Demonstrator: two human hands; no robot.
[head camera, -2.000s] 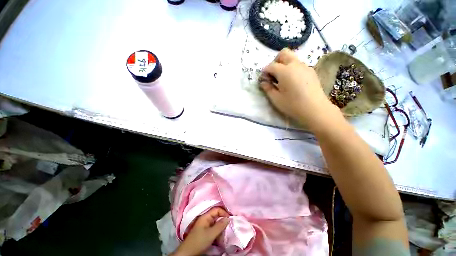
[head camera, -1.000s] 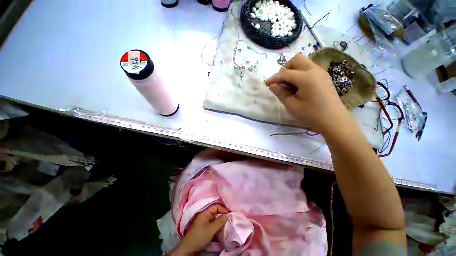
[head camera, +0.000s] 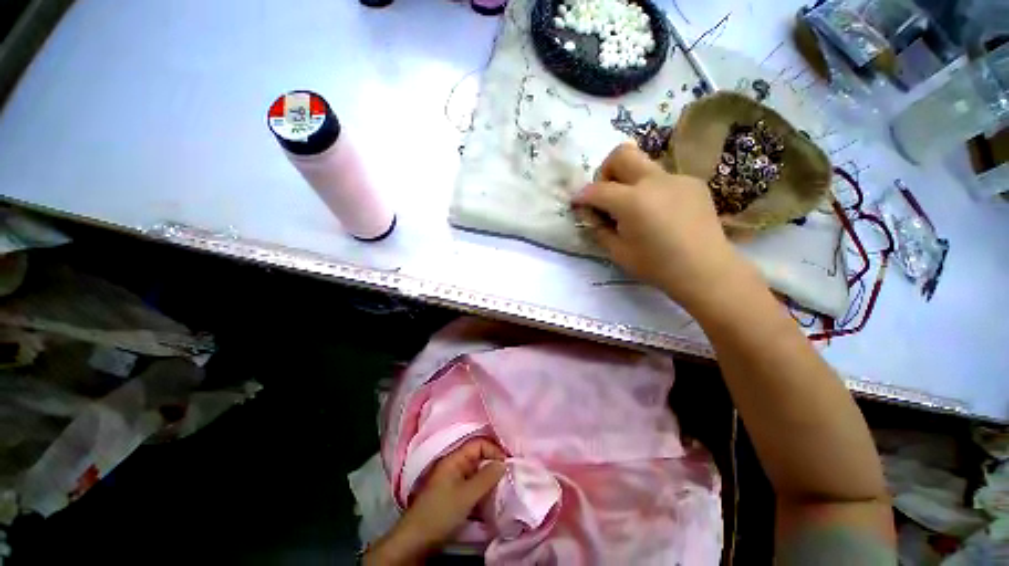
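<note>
The pink garment (head camera: 597, 409) lies bunched in my lap below the table edge. My left hand (head camera: 459, 486) pinches a gathered fold of it. My right hand (head camera: 642, 210) is over the white cloth pad (head camera: 498, 182), fingertips together and low near the pad. Whether it pinches a needle or a small piece cannot be seen. The tan bowl (head camera: 813, 177) with dark metallic beads (head camera: 747, 160) is just right of my right hand. The black dish (head camera: 559, 61) with white beads (head camera: 609, 31) sits behind on the pad.
A pink thread cone (head camera: 343, 194) with a black top stands left of the pad. Eyeglasses (head camera: 877, 282) lie right of the bowl. Clear plastic bags (head camera: 869, 39) are at the back right. Floral garments (head camera: 89, 398) are piled at lower left. A measuring strip (head camera: 465, 296) runs along the table edge.
My right hand has moved down toward the pad and slightly left. More small dark beads show beside the tan bowl. My left hand keeps its hold on the garment.
</note>
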